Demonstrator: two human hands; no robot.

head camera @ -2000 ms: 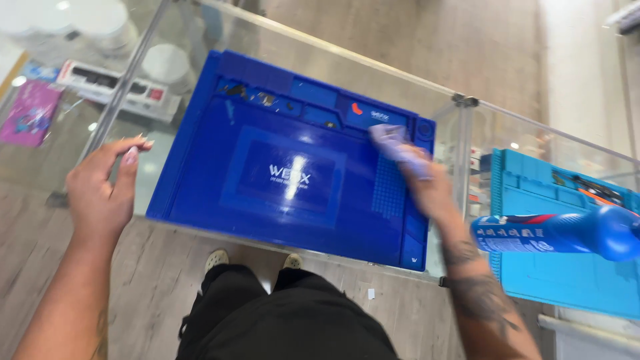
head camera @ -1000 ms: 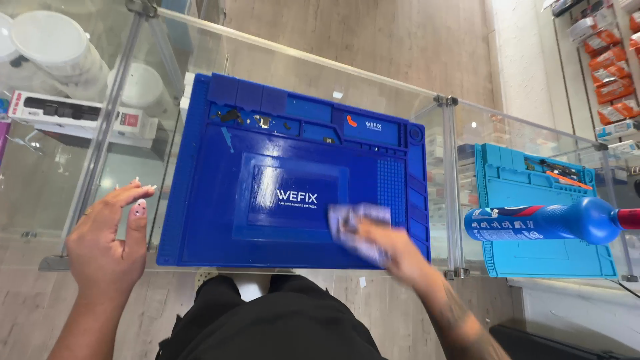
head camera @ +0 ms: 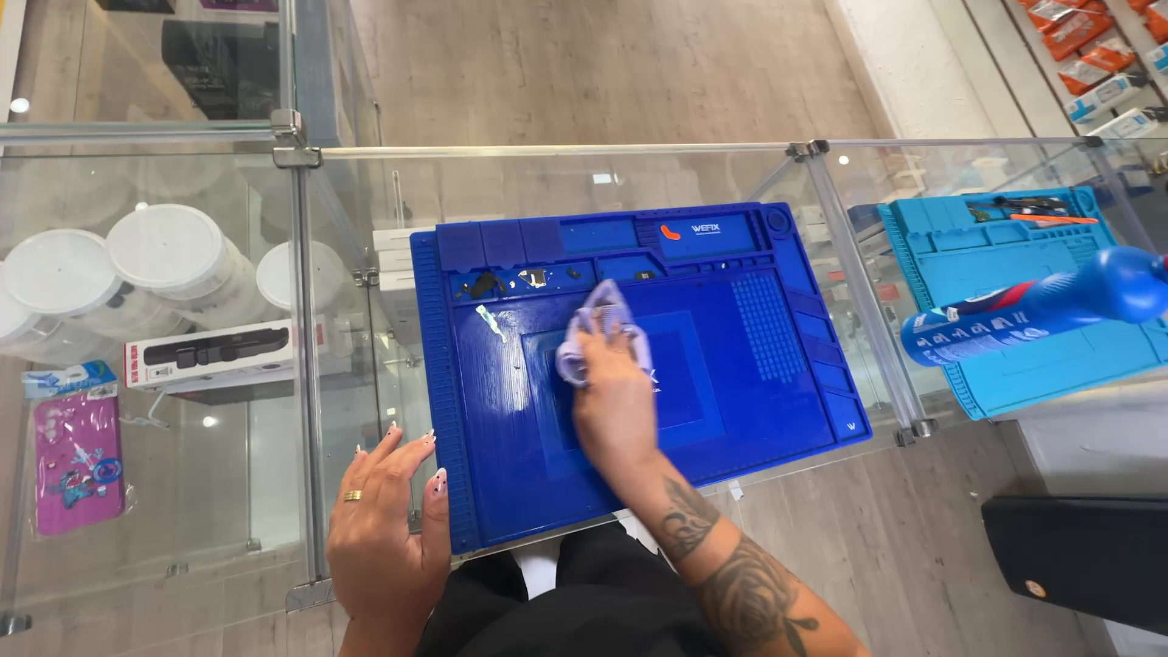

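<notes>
My right hand (head camera: 616,392) presses a light purple cloth (head camera: 607,315) onto the middle of a blue silicone repair mat (head camera: 766,411), which lies on a glass display counter. Part of the mat's white lettering is hidden by the hand. At the mat's left edge, my left hand (head camera: 392,520) is held with its fingers apart and nothing in it. The mat's upper compartments hold small dark parts (head camera: 484,285) and an orange piece (head camera: 671,233). Below them a pale strip (head camera: 490,322) lies on the mat, near wet-looking streaks.
A blue plastic bottle (head camera: 1022,315) is at the right, over a light-blue repair mat (head camera: 1022,365) with tools. White-lidded tubs (head camera: 178,255), a boxed black device (head camera: 219,351) and a pink phone case (head camera: 79,465) show at the left. Metal frame bars (head camera: 306,383) edge the glass.
The right hand has moved with the cloth from the mat's right side, through its lower right part, to the upper middle. The view has shifted.
</notes>
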